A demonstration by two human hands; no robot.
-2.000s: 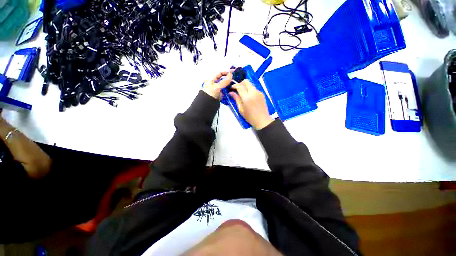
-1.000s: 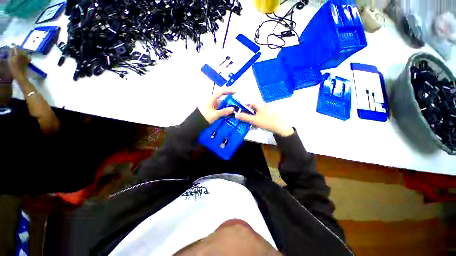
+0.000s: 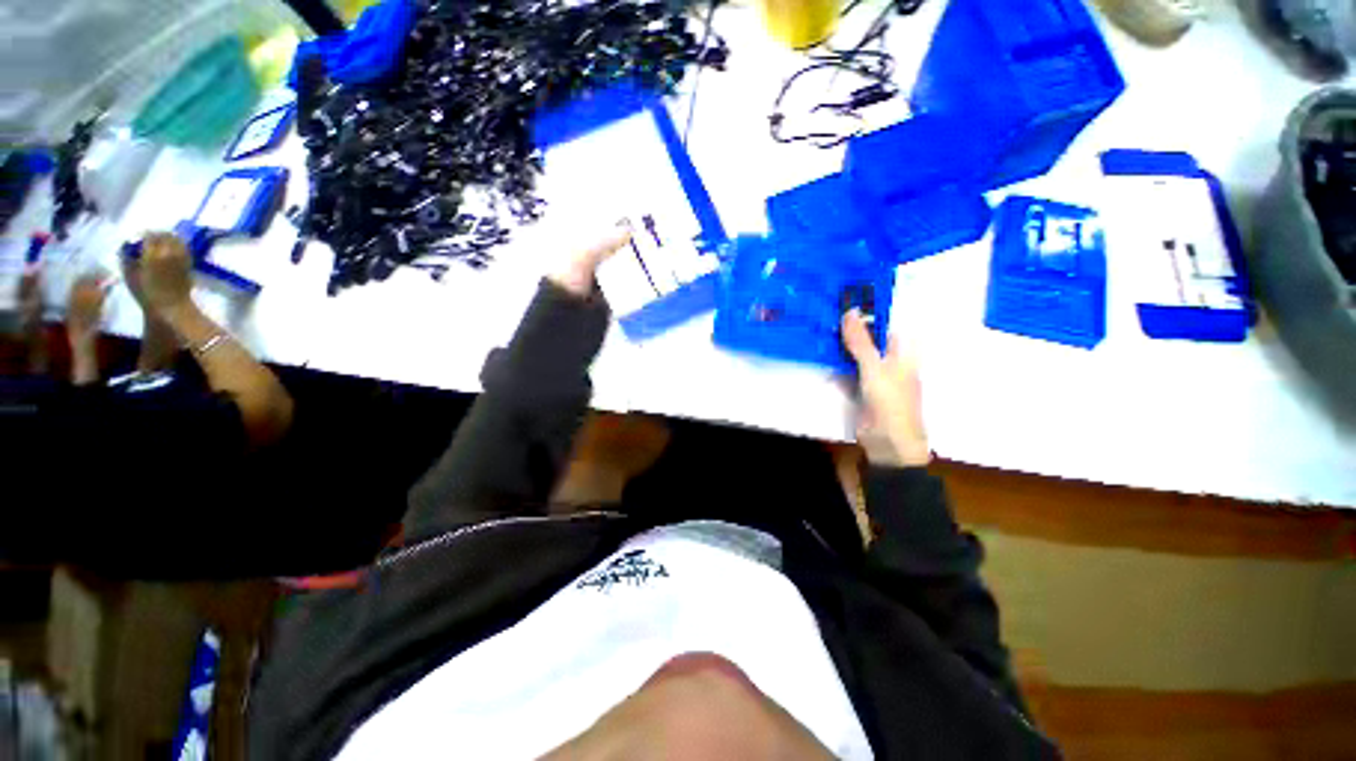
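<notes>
My left hand (image 3: pixel 589 265) is at the left edge of a flat white-and-blue retail box (image 3: pixel 595 186), its fingertips over the white face beside the printed cable picture. My right hand (image 3: pixel 889 390) holds a blue blister tray (image 3: pixel 796 309) by its right end. The thumb lies on a black cable part (image 3: pixel 858 303) in the tray. The tray lies just right of the box's lower end and in front of the stacked trays. My right fingers under the tray are hidden.
Stacked blue trays (image 3: pixel 930 186) stand behind. Another tray (image 3: pixel 1047 275), another box (image 3: pixel 1178 260) and a grey bucket (image 3: pixel 1291 283) are on the right. A cable pile (image 3: pixel 431 134) is upper left, loose cable (image 3: pixel 833 97) top centre. Another person's arm (image 3: pixel 223 357) is at left.
The tray has moved from near my body to the right, in my right hand. My left hand has let go of the tray and moved to the box, which now shows larger and turned.
</notes>
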